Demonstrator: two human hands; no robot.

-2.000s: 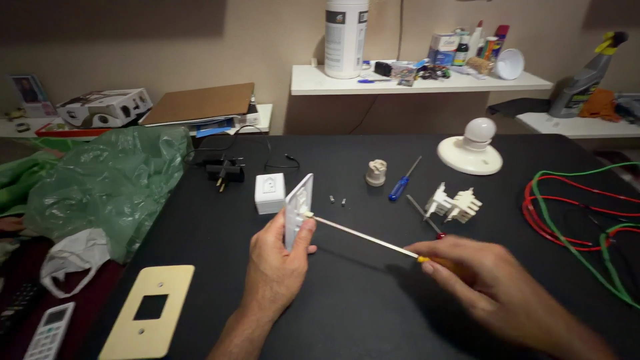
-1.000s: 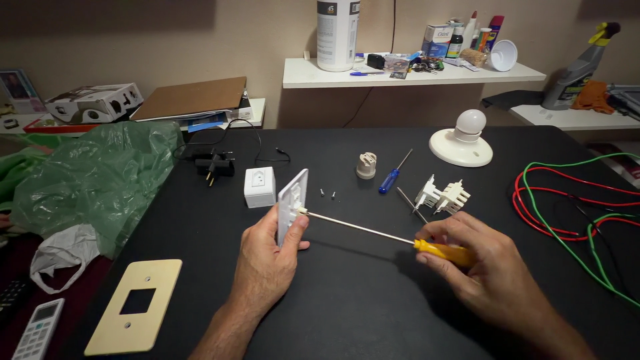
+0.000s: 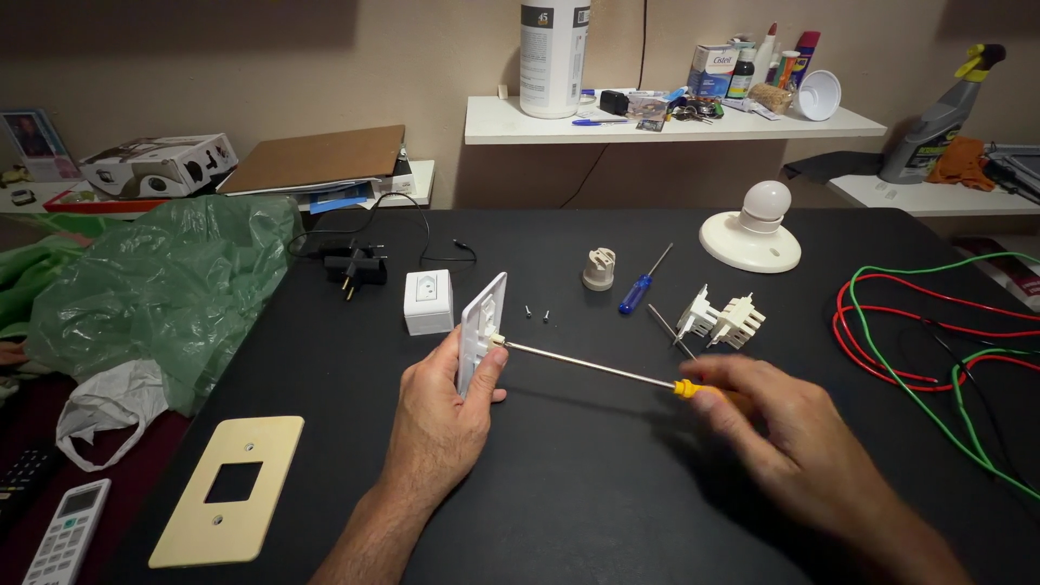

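Observation:
My left hand holds a white wall plate upright, its back turned to the right. My right hand grips the yellow handle of a long screwdriver, whose tip meets a small cream part at the plate's back. Two small screws lie just beyond. Behind the plate stands a white surface-mount socket box. A ceramic lamp socket, a blue-handled screwdriver and white switch or socket modules lie near my right hand. A cream cover plate lies at the left.
A bulb on a round white base stands at the back right, with red and green wires in front. Black plug adapters lie at the back left, beside a green plastic bag. A white shelf hangs behind the table.
The left hand keeps its hold on the white plate, and the long screwdriver stays against it. My right hand's fingers have shifted on the yellow handle.

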